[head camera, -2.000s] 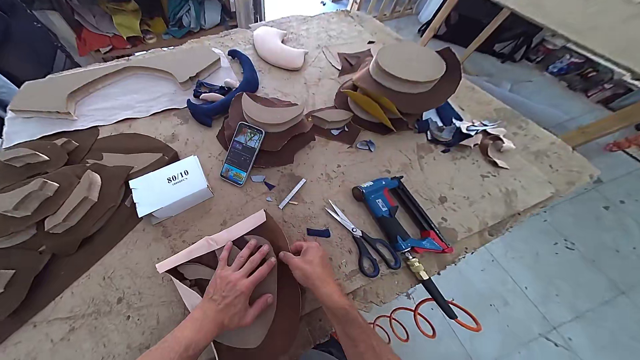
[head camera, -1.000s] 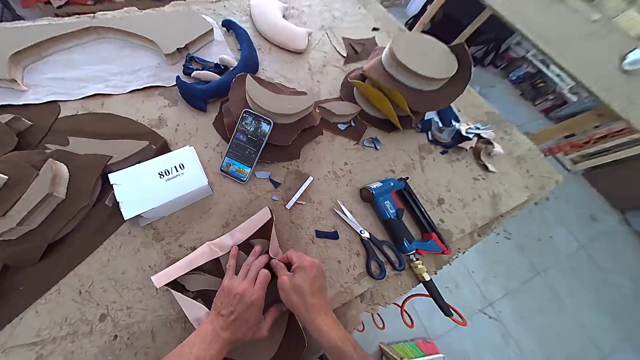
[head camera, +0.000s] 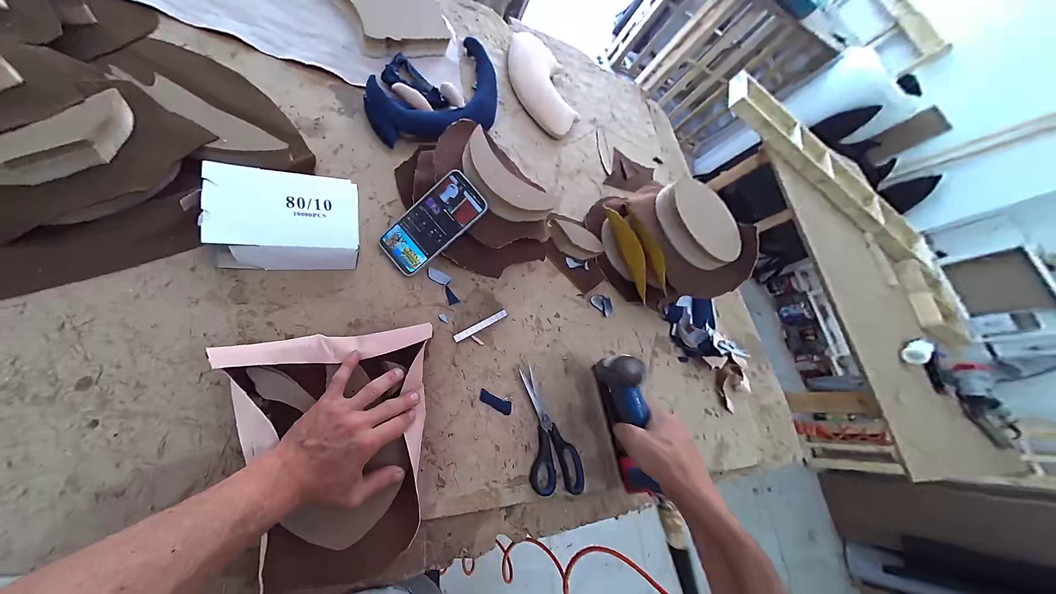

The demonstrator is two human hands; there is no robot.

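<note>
My left hand (head camera: 351, 441) lies flat, fingers spread, on a brown fabric piece (head camera: 330, 565) with pink edging (head camera: 305, 348) folded along its top and sides. A beige padded piece (head camera: 338, 524) shows under the palm. My right hand (head camera: 664, 450) is closed around the blue handle of a pneumatic stapler (head camera: 629, 396), at the table's near right. Between the hands lie scissors (head camera: 551, 450) with dark handles, blades a little apart, and a small navy fabric scrap (head camera: 496, 401). A short white staple strip (head camera: 480, 326) lies above them.
A white box (head camera: 280, 210) and a phone (head camera: 435, 221) stand beyond my left hand. Brown fabric and foam pieces (head camera: 697, 223) are stacked at the back. Navy (head camera: 433, 120) and pink (head camera: 536, 82) stuffed shapes lie farther off. An orange coiled hose (head camera: 569, 561) hangs below the table edge.
My right hand has left the pink-edged fabric and moved right to take hold of the stapler, which lay on the table before. My left hand remains on the fabric. The view has turned.
</note>
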